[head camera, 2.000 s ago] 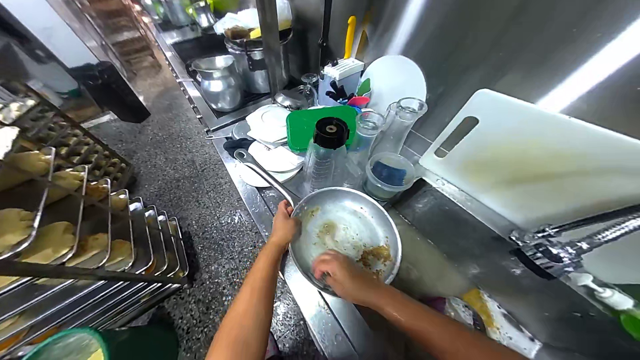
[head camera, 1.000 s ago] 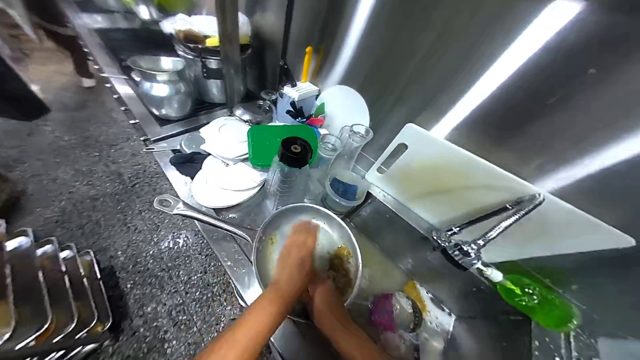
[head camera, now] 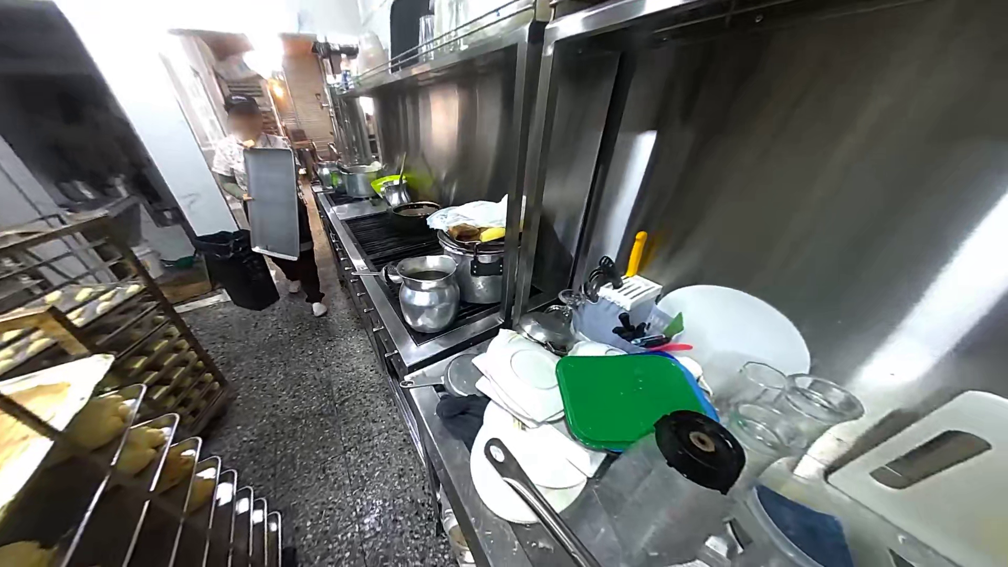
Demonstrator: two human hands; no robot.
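Neither of my hands shows in the head view. A metal pan handle rises from the bottom edge, its pan out of sight. It crosses white plates on the steel counter. Beside them lie a green plastic lid and a clear blender jar with a black base. Glass jars stand to the right, near a clear container holding a blue cloth. Behind are a utensil holder and a large white plate.
A white cutting board leans at right. Metal pots stand on the stove. A person holds a metal tray in the aisle near a black bin. Racks of dough trays line the left.
The view has swung up and left toward the aisle. Both hands, which were inside the pan, have left the frame. The person with the tray is now visible.
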